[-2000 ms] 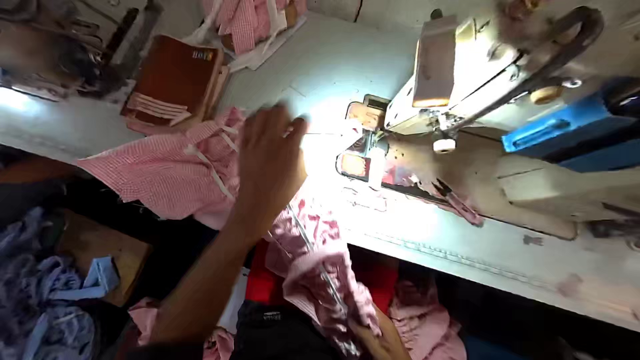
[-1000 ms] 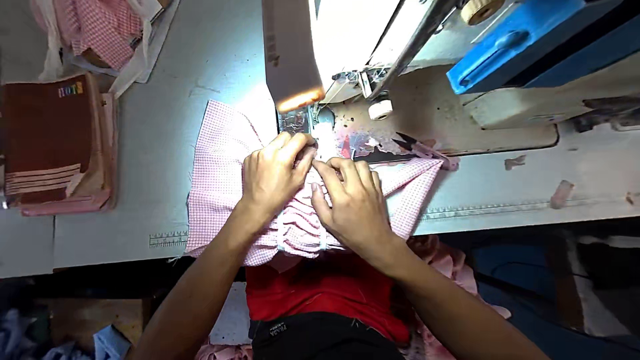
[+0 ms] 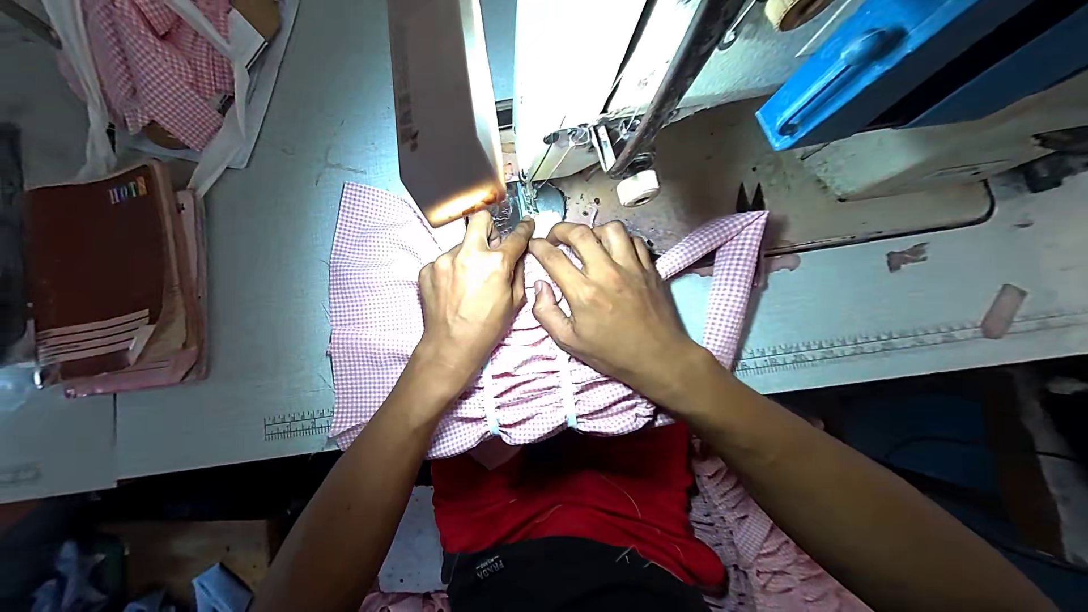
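Pink-and-white gingham fabric (image 3: 374, 314) lies over the front edge of the sewing table, gathered in ruffles in the middle with narrow pale bands running down it. My left hand (image 3: 472, 293) presses on the cloth, its fingertips close to the presser foot (image 3: 529, 200) of the sewing machine (image 3: 569, 76). Beside it, my right hand (image 3: 608, 297) rests on the gathers with bent fingers, thumb near the left hand. A folded gingham strip (image 3: 735, 280) sticks out to the right of that hand. Whether the fingers pinch the cloth is hard to see.
Left on the table are a brown notebook (image 3: 98, 255) on a stack and a bundle of gingham cloth (image 3: 161, 68). A lit lamp-like bar (image 3: 446, 110) hangs by the needle. Small snips (image 3: 750, 197) lie partly hidden behind the strip. A printed ruler (image 3: 867, 347) runs along the front edge.
Two seconds ago the left hand was raised over the table and the cloth hung toward the lap; now both hands are on it by the needle. Since one second ago, the strip at right stands out folded.
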